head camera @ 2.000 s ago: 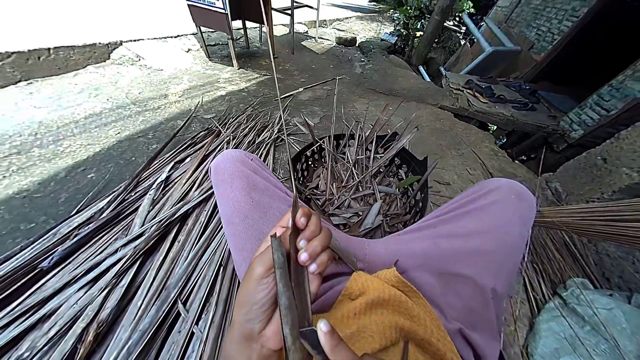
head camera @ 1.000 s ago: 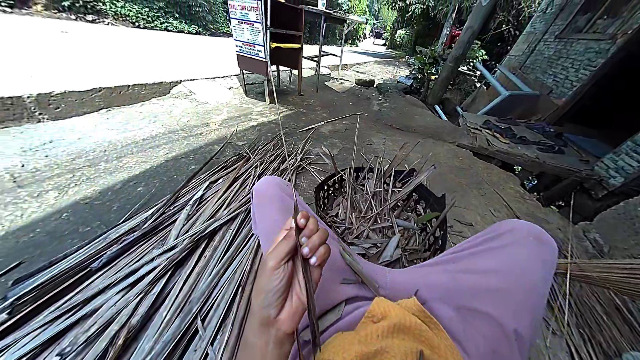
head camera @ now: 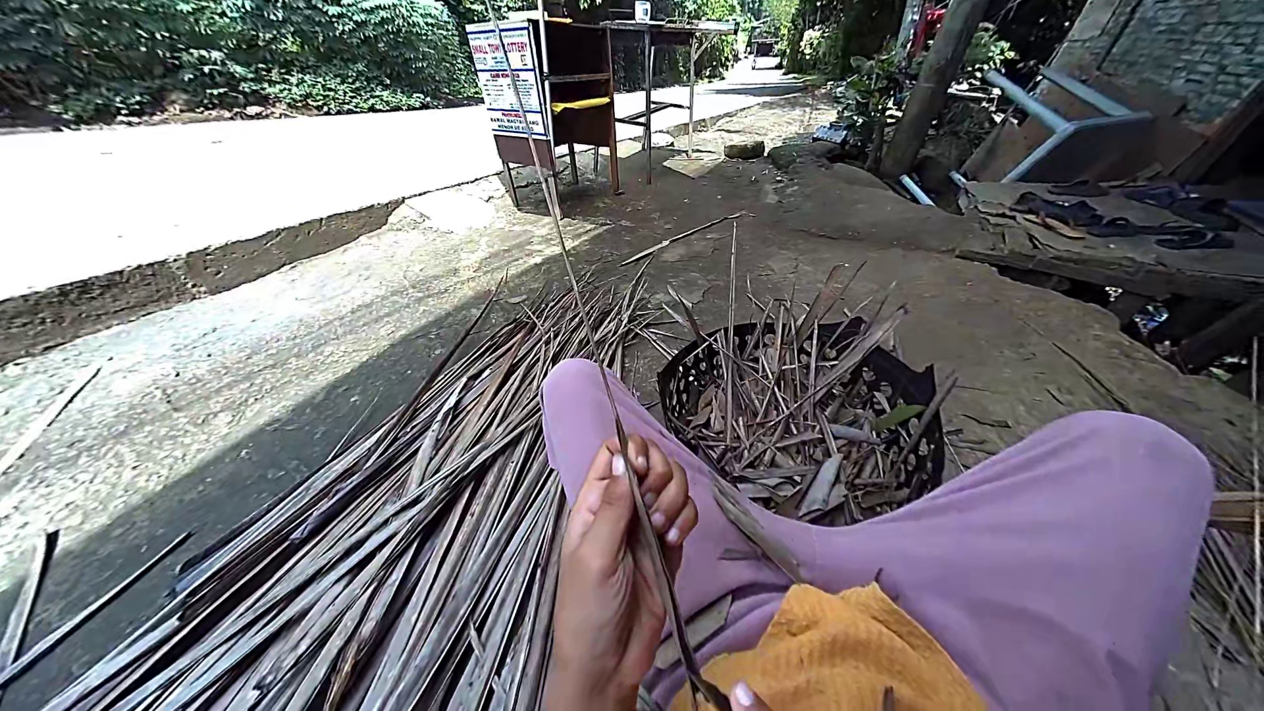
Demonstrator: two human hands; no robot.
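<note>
My left hand (head camera: 627,553) is closed around a long, thin dried palm leaf strip (head camera: 647,533), whose narrow end rises up and away past my knee. At the bottom edge only a fingertip or two of my right hand (head camera: 743,697) shows, touching the strip's lower end; the rest is out of frame. A large pile of dried palm leaves (head camera: 425,513) lies on the ground to the left. Ahead, between my knees, stands a black perforated basket (head camera: 681,380) filled with leaf scraps and sticks. Leaf pieces and an orange-yellow cloth (head camera: 839,652) lie on my lap.
A wooden stand (head camera: 578,123) with a printed sign is beside the road. To the right, slippers (head camera: 1116,219) rest on a low platform near an overturned item with blue-grey legs (head camera: 1076,118). Bundled thin sticks (head camera: 1234,512) lie at the right edge.
Two seconds ago my left hand held wider leaf pieces with my right hand's fingers beside it; now a thin strip is in it. The view has tilted up.
</note>
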